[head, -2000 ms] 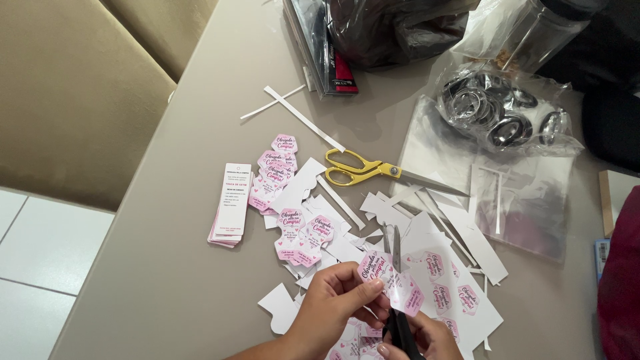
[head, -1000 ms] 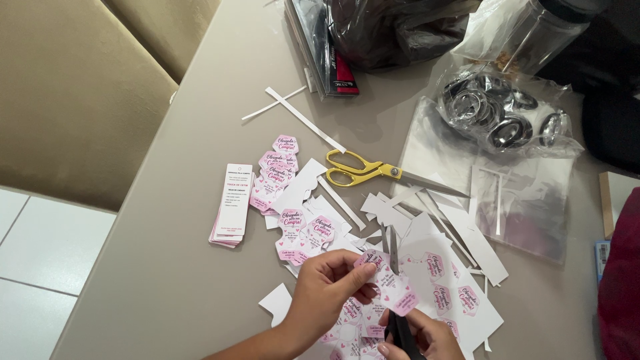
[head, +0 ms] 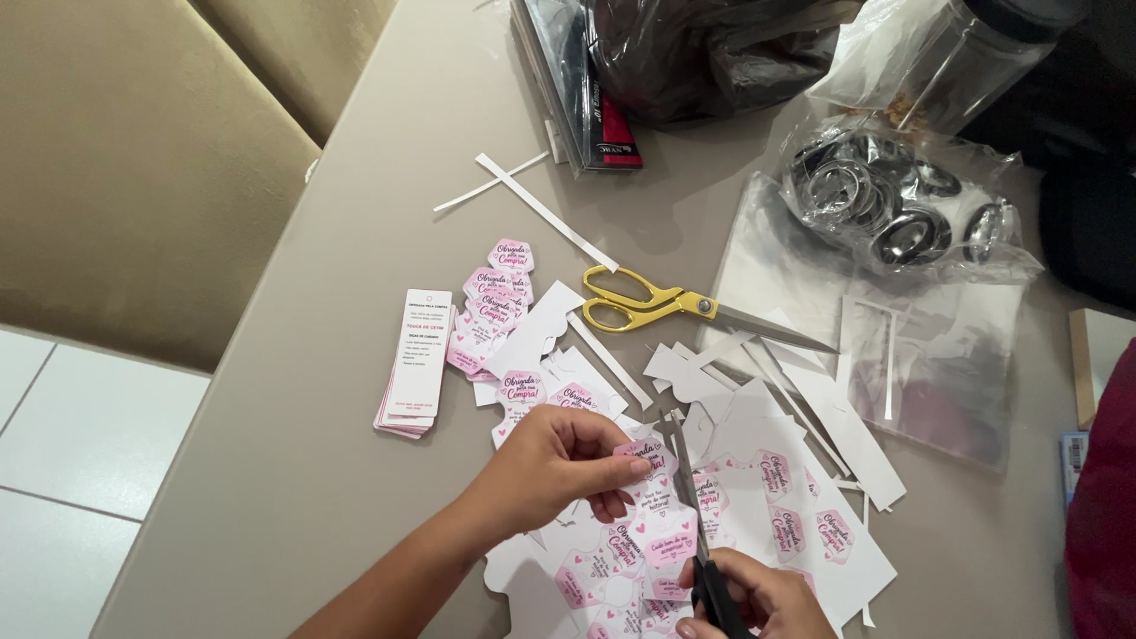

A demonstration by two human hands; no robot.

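Observation:
My left hand (head: pixel 577 466) pinches a pink and white printed paper tag (head: pixel 661 501) by its upper left edge. Around the black handles of a pair of scissors (head: pixel 682 479) closes my right hand (head: pixel 754 599); the blades point away from me, along the tag's right edge. Beneath both hands lie printed sheets (head: pixel 799 524) with pink tags and white paper offcuts. Cut pink tags (head: pixel 493 306) form an overlapping pile farther up. Left of that pile is a stack of narrow white cards (head: pixel 426 355) bearing writing. Yellow-handled scissors (head: pixel 652 302) rest beyond the offcuts.
A clear plastic bag of metal rings (head: pixel 896 200) sits on clear plastic sleeves (head: pixel 941 355) at the right. At the back are a dark plastic bag (head: pixel 719 53), flat packages (head: pixel 577 98) and a clear jar (head: pixel 976 67). Dark red fabric (head: pixel 1105 515) lies at the right edge.
The tag in my left hand has turned more upright against the blades. My left hand has shifted slightly, and my right hand still holds the scissors.

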